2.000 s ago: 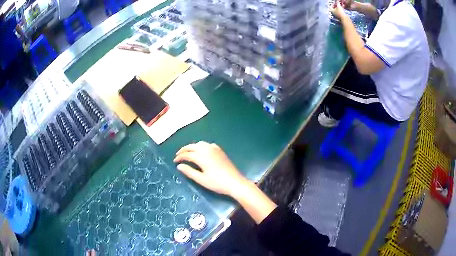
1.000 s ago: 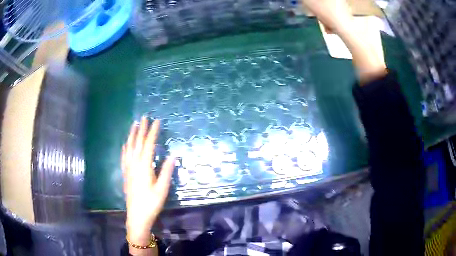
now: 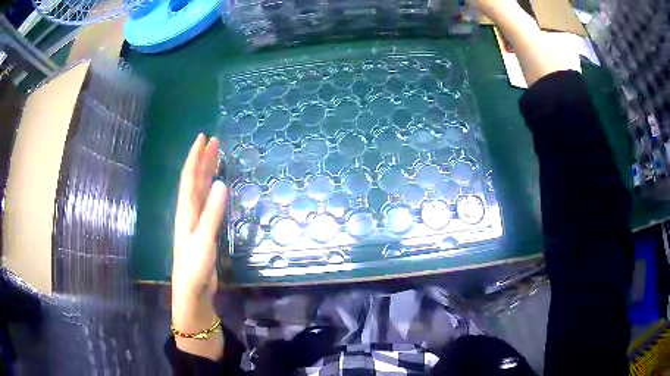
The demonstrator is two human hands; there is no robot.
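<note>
A clear blister tray point(image 3: 345, 147) with round pockets lies on the green bench in front of me. Two small round parts point(image 3: 436, 214) sit side by side in its near right corner. Glare covers the other near pockets. My left hand point(image 3: 197, 228) is upright at the tray's left edge, fingers together and straight, with nothing seen in it. My right hand point(image 3: 502, 9) reaches to the far side by the source trays point(image 3: 316, 16); its fingers are cut off by the top edge, so what they hold is hidden.
Stacked clear empty trays point(image 3: 99, 191) stand at the left beside a cardboard sheet point(image 3: 40, 176). A blue fan base point(image 3: 173, 26) is far left. White paper point(image 3: 562, 51) lies beyond my right arm. A tall stack of filled trays point(image 3: 650, 95) stands at the right. The bench's front edge runs below the tray.
My left hand has moved slightly left, and its spread fingers have come together. The view has shifted a little, and the tray appears sharper. My right arm still reaches to the far side.
</note>
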